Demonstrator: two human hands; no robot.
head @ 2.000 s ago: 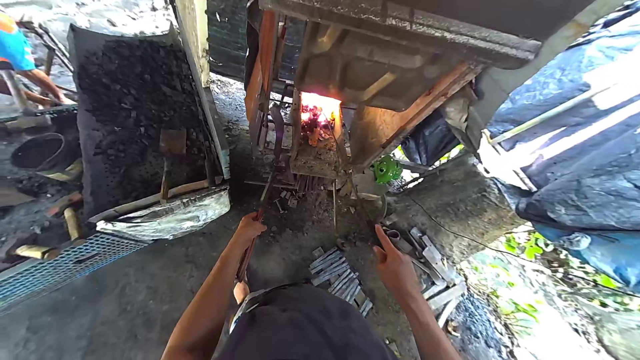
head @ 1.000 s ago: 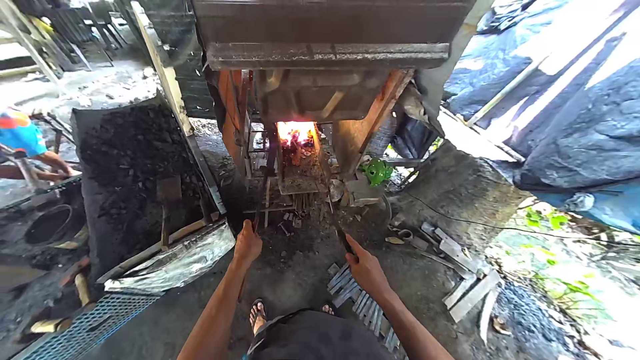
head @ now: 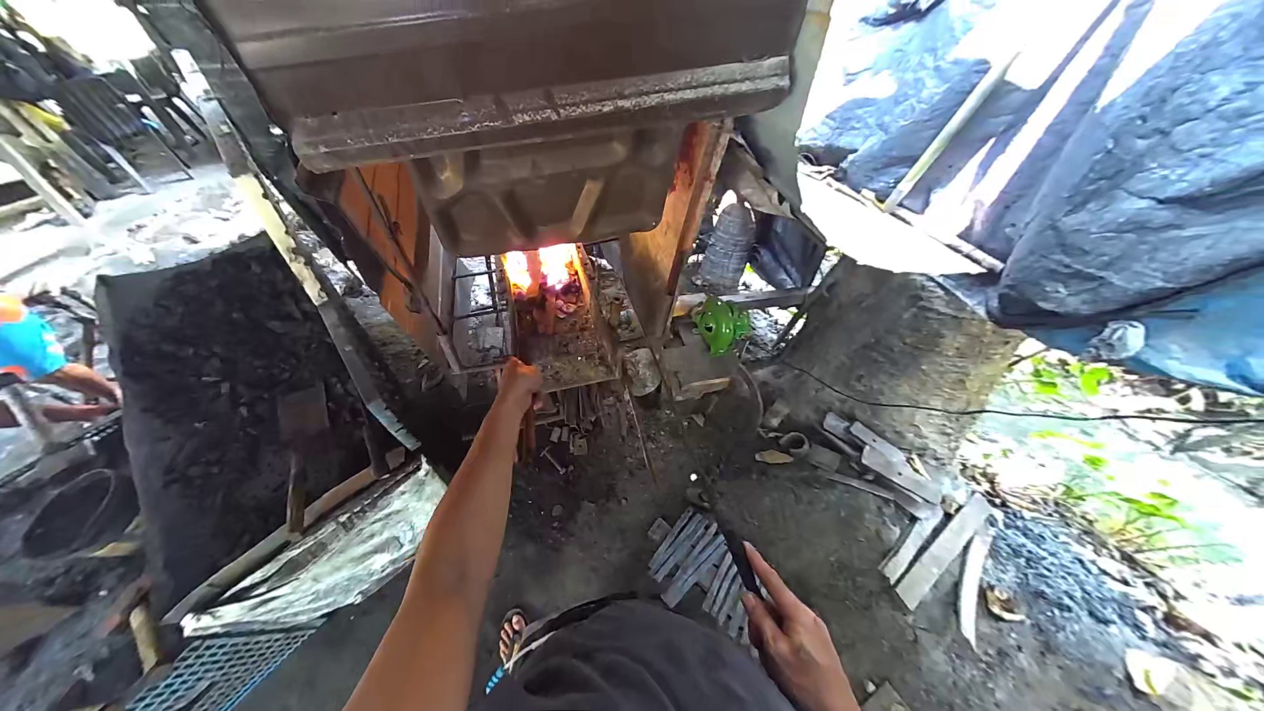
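Note:
My left hand [head: 520,380] reaches forward to the front edge of the forge, its fingers curled; what they hold, if anything, is hidden. Inside the forge [head: 583,373], burning coals [head: 548,281] glow orange and white under a dark metal hood [head: 553,188]. Down at the lower right, my right hand [head: 785,617] is closed around the dark handle of a long tool [head: 733,543], which points forward and slightly left; its far end is hard to make out. Flat metal bars [head: 696,558] lie on the ground just beyond that hand.
A charcoal bin [head: 227,355] with a long-handled tool [head: 296,494] stands at left, beside a blue mesh [head: 222,671]. A person [head: 39,346] is at the far left. Right of the forge are a green object [head: 721,326], a cable [head: 889,403] and wood-like strips [head: 943,548].
My left hand has moved forward to the forge's front edge. My right hand, open two seconds ago, came to hold a dark tool and has since drawn back towards my body.

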